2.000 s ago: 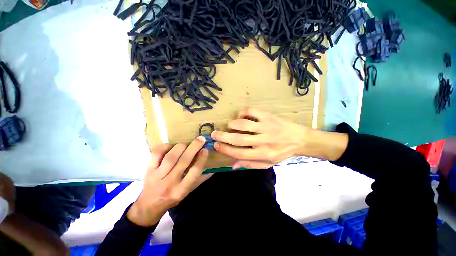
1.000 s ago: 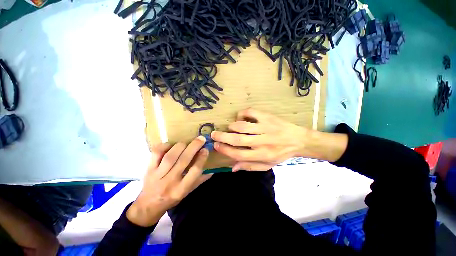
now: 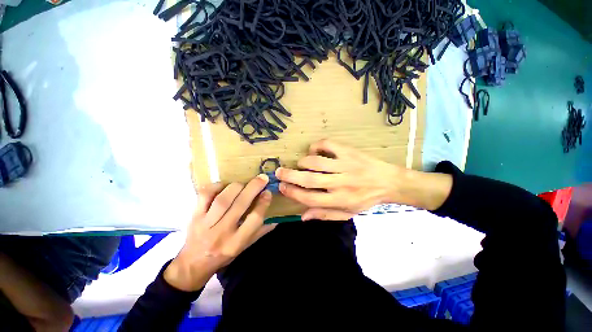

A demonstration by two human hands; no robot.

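Note:
A small grey-blue fabric piece is pinched between both hands near the front edge of the tan work board. A black elastic loop stands out from its far side. My left hand grips the piece from the left with its fingertips. My right hand grips it from the right with thumb and forefinger. The fingertips hide most of the piece, so where the loop enters cannot be seen. A large tangled loop pile covers the far part of the board.
A block stack and a loose loop are right of the pile. A small loop bunch lies far right. A blue piece with a black ring and black scissors handles are far left. Another person's arm shows lower left.
Both hands keep the same grip in nearly the same place. The view has shifted slightly. The other person's arm at lower left has moved a little.

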